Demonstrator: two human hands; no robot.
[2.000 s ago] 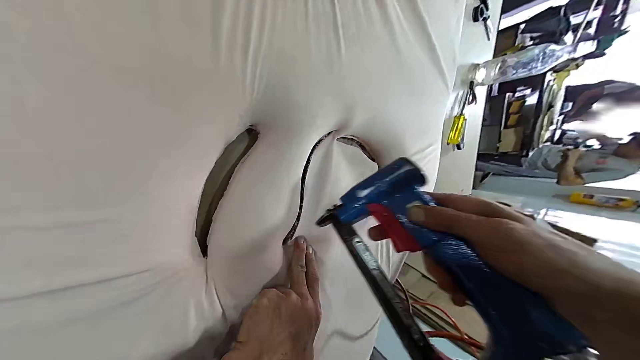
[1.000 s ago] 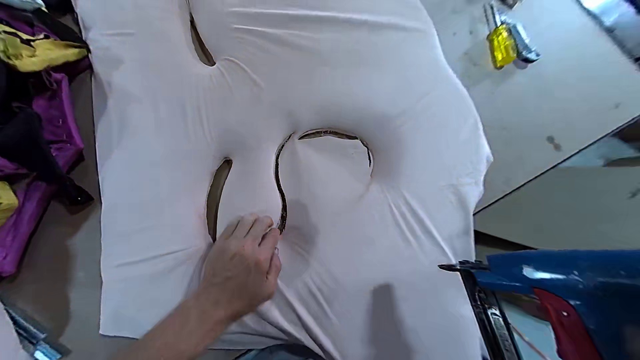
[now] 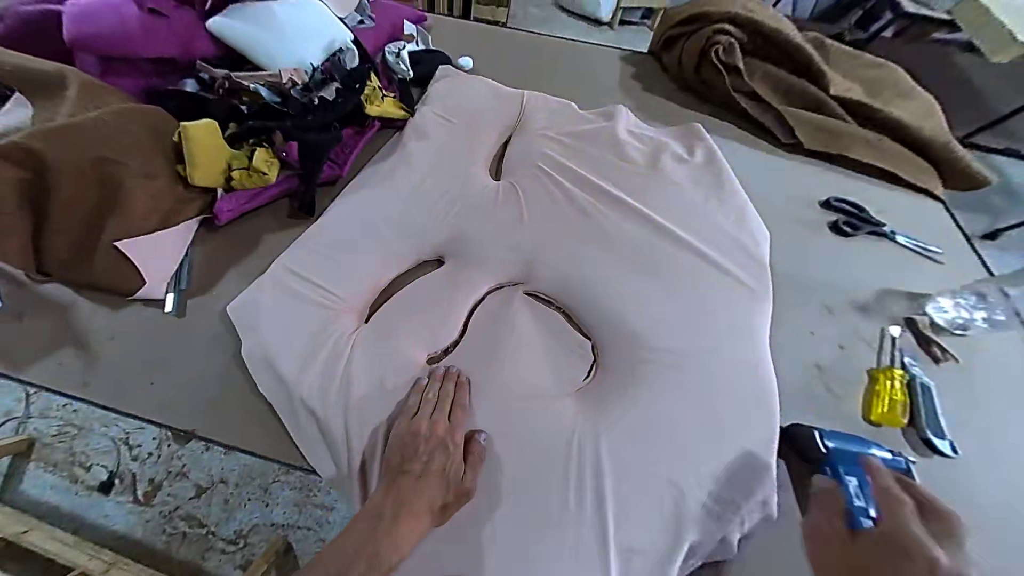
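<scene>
Pale pink fabric (image 3: 672, 320) covers a large panel, with curved slits cut through it. My left hand (image 3: 436, 448) lies flat on the cloth, palm down, its fingertips just below the lower end of the S-shaped slit (image 3: 468, 320). To the right of that slit is an arched one (image 3: 568, 316); a wider curved slit (image 3: 404, 284) is at the left and a narrow one (image 3: 501, 160) near the top. At the lower right, my blurred right hand (image 3: 888, 512) is at the handle of a blue staple gun (image 3: 856, 460) on the table; whether it still grips it is unclear.
Right of the panel lie black-handled scissors (image 3: 872, 228), a yellow-handled screwdriver (image 3: 886, 396), a utility knife (image 3: 928, 408) and a clear plastic item (image 3: 968, 310). Brown cloth (image 3: 800, 88) is bundled behind. Fabric scraps (image 3: 264, 120) are heaped at the upper left of the table (image 3: 184, 368).
The staple gun, held in my right hand over the slits two seconds ago, is now down at the right beside the panel. My left hand stays on the fabric. The view has turned and widened.
</scene>
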